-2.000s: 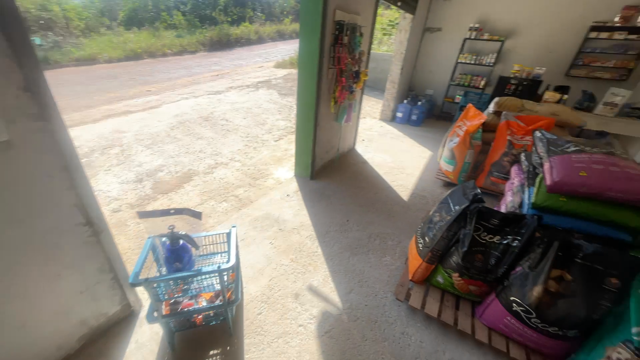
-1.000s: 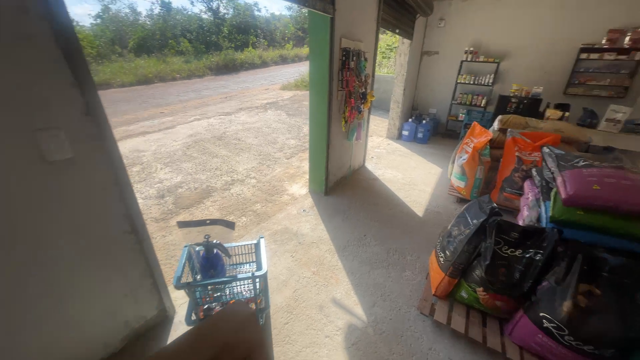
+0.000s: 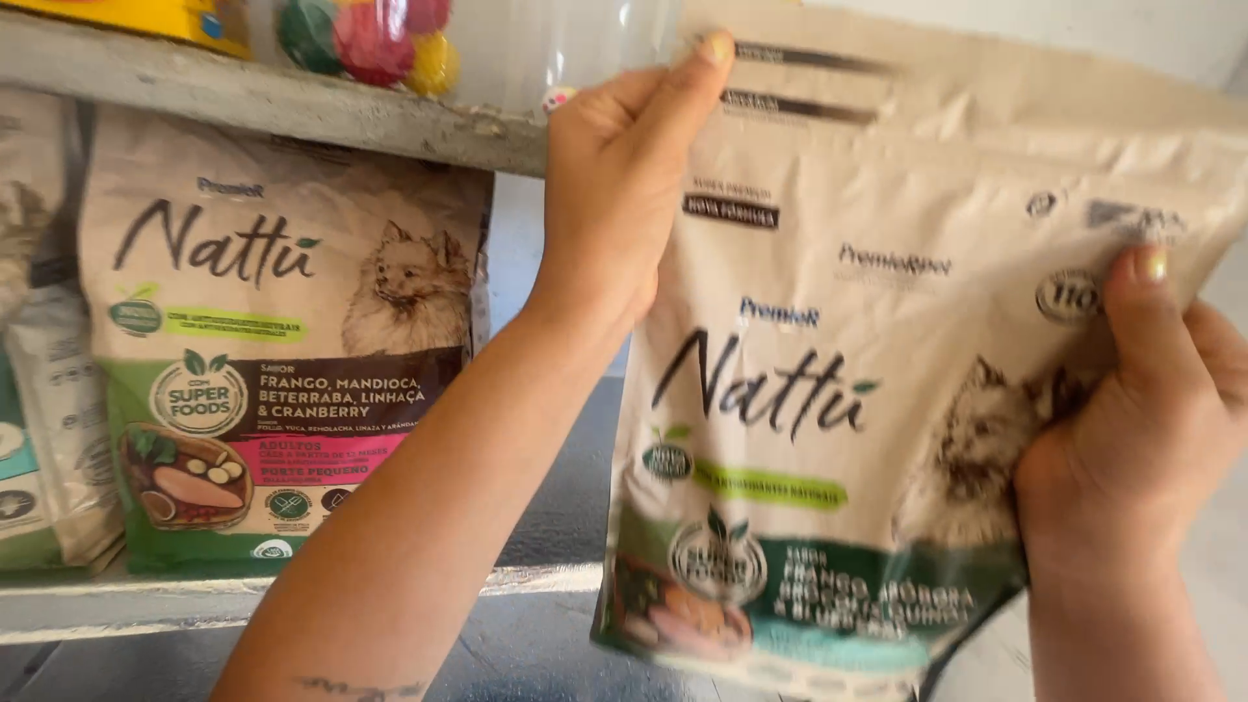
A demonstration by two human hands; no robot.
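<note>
Both of my hands hold a beige and green Nattú dog food bag upright at the right, its front facing me. My left hand pinches its upper left edge, thumb on the front. Lower down, my right hand grips the right side, with the thumb on the front and the other fingers partly hidden. Left of my left forearm, a similar Nattú bag with a pink band stands on a shelf.
A pale, worn shelf board runs above the standing bag, bearing colourful balls in clear wrapping and a yellow package. Another bag stands at the far left. The lower shelf edge is below.
The view has moved from the doorway, basket and stacked sacks to a close shelf. Both my hands now show, holding a bag; neither frame from before shows that hold.
</note>
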